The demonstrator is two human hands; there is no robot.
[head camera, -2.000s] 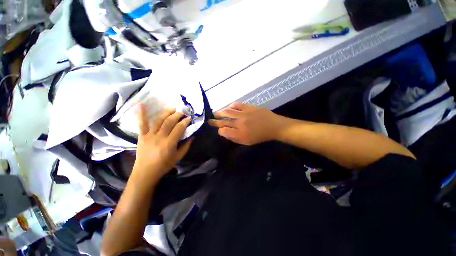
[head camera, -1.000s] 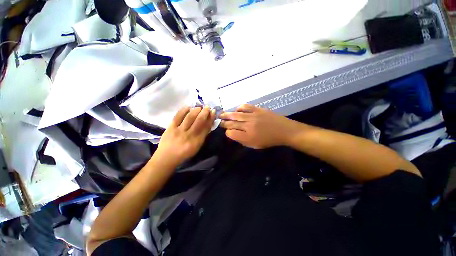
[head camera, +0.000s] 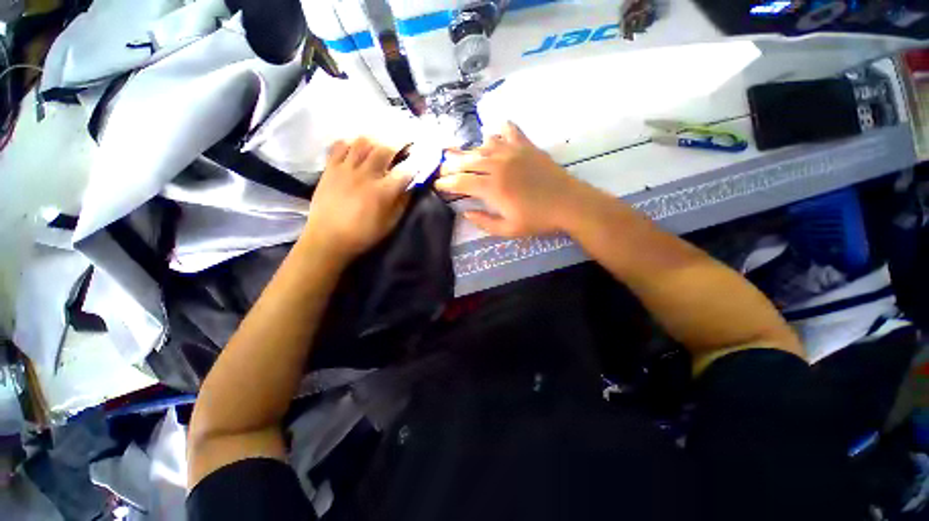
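My left hand [head camera: 357, 195] grips the white and black garment panels just left of the presser foot, fingers bent on the cloth. My right hand [head camera: 506, 183] pinches the cloth edge beside it, close below the presser foot [head camera: 463, 120]. A black panel [head camera: 397, 280] hangs from between my hands over the table's front edge. White panels with black strips [head camera: 163, 132] are heaped left of the needle. The white sewing machine [head camera: 611, 31] with a blue stripe stands above my hands. The fingertips' exact hold on the cloth is partly hidden.
Yellow-green and blue snips [head camera: 698, 135] and a flat black rectangle, perhaps a smartphone [head camera: 805, 112], lie on the table at the right. A printed ruler strip [head camera: 713, 193] runs along the front edge. A dark control panel [head camera: 815, 15] is at top right. White and blue pieces [head camera: 835, 295] lie lower right.
Both hands have moved from the table's front edge up to the presser foot with the cloth. The black panel now shows stretched below them. The view has shifted, showing more of the machine.
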